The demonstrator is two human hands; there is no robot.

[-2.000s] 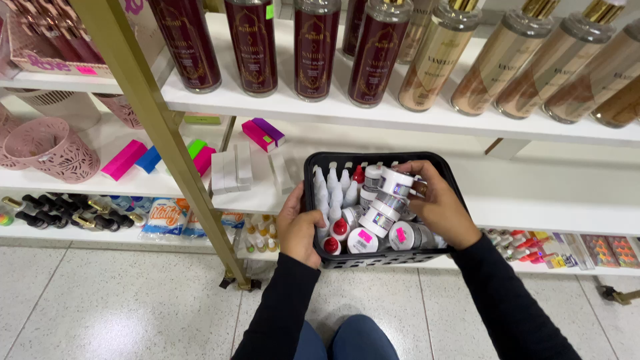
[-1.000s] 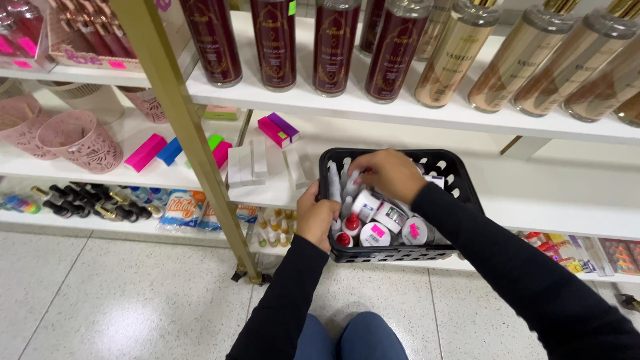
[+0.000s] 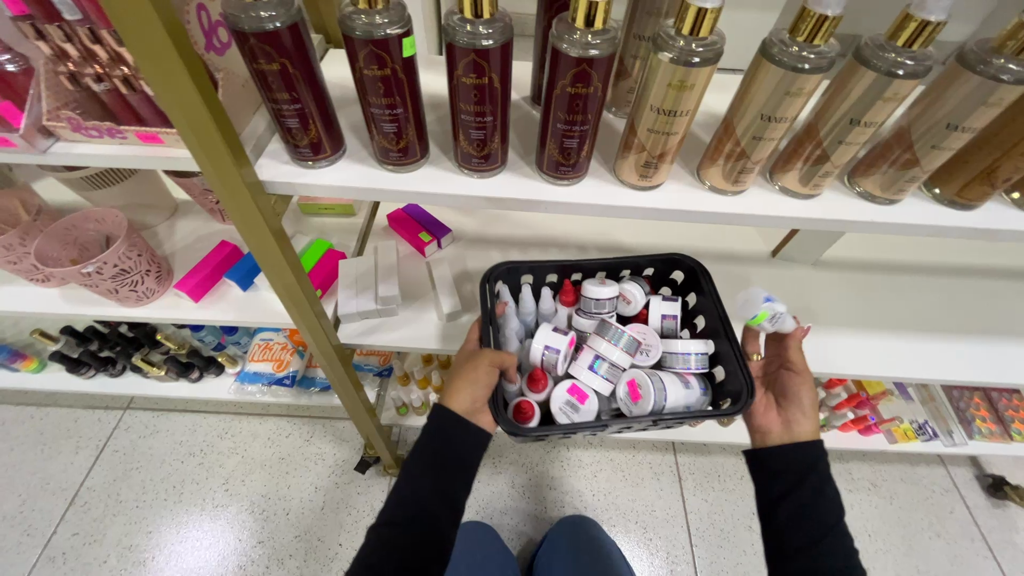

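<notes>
My left hand [image 3: 480, 376] grips the left side of a black plastic basket [image 3: 616, 428], with its thumb over the rim. Inside lie white round jars [image 3: 612, 352] with silvery bands, some with pink stickers. White nozzle-tipped bottles [image 3: 526, 308] stand along the basket's left end, and several bottles with red caps [image 3: 525, 412] are among them. Just right of the basket, my right hand [image 3: 780, 384] holds a small white bottle [image 3: 768, 314] with a green mark between thumb and fingers; its far end is blurred.
Body splash bottles [image 3: 480, 96] line the white shelf above. White boxes [image 3: 376, 280] and coloured nail buffer blocks [image 3: 420, 230] lie left of the basket. A gold shelf post [image 3: 264, 232] stands at left. Pink perforated baskets [image 3: 104, 256] and nail polish bottles [image 3: 136, 352] are beyond it.
My right hand has moved from inside the basket to its right side, now with a small white bottle in its fingers. My left hand stays at the basket's left side.
</notes>
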